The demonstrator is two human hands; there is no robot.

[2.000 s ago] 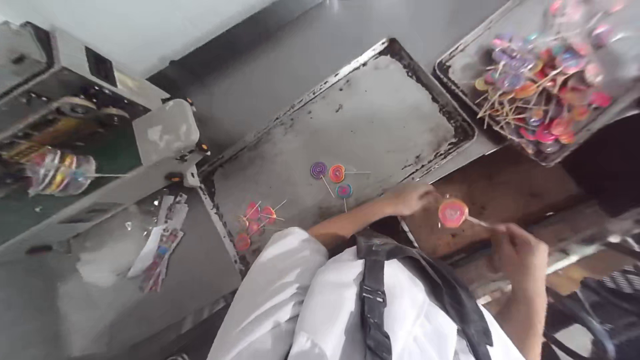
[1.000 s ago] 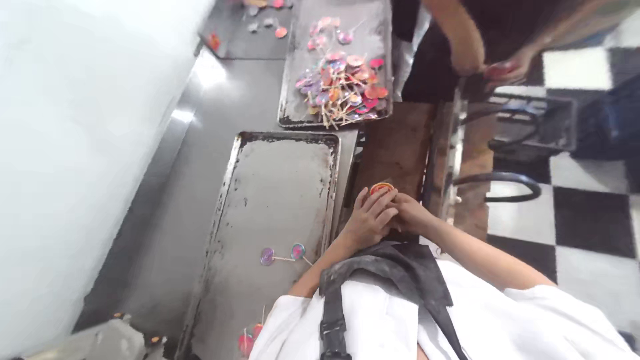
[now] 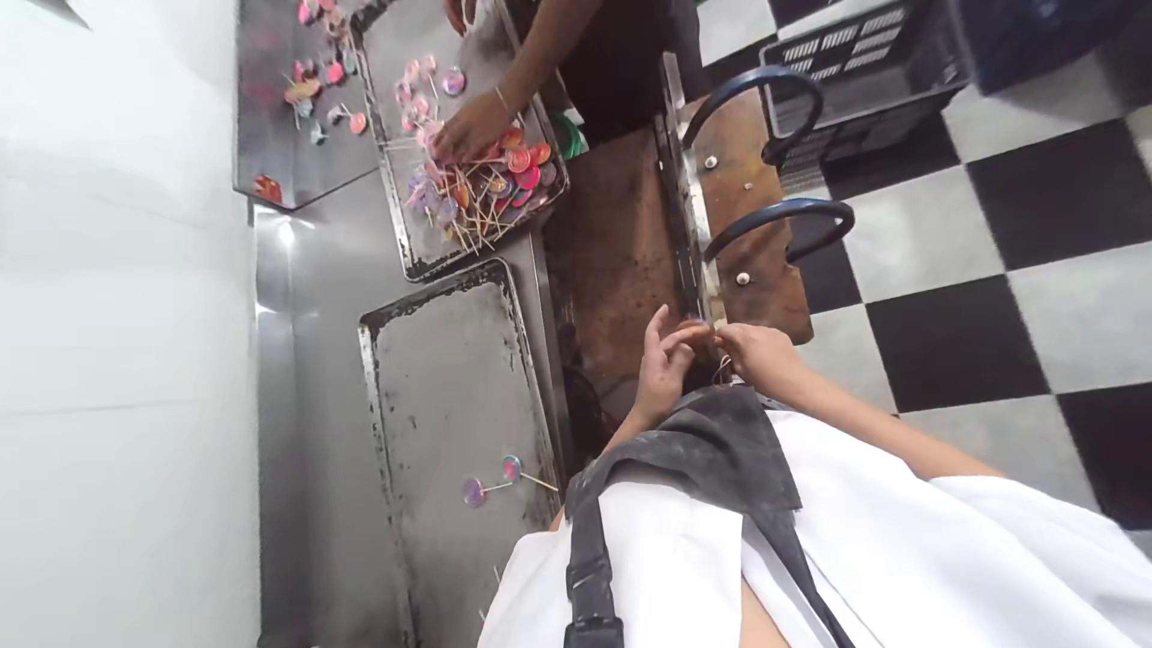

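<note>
My left hand (image 3: pixel 664 364) is raised at my waist, its fingers around the edge of a small lollipop (image 3: pixel 693 324) that is mostly hidden. Close against it, my right hand (image 3: pixel 756 353) pinches at the lollipop's right side, fingertips together, with a thin loop of wire or twine below. Left of my arms lies a worn metal baking tray (image 3: pixel 450 396). On it are a purple lollipop (image 3: pixel 474 492) and a blue and pink lollipop (image 3: pixel 512 467), their white sticks pointing right.
A second tray (image 3: pixel 405 225) holds a heap of lollipops (image 3: pixel 495 184); a co-worker's hand (image 3: pixel 472 126) reaches into it. More lollipops (image 3: pixel 306 88) lie on a metal surface at the upper left. Blue curved handles (image 3: pixel 783 211) and a black plastic crate (image 3: pixel 855 67) are on the right.
My hands, apart two seconds ago with a lollipop held by its stick in the right, are now together. The co-worker's hand has come onto the heap. The view has turned strongly.
</note>
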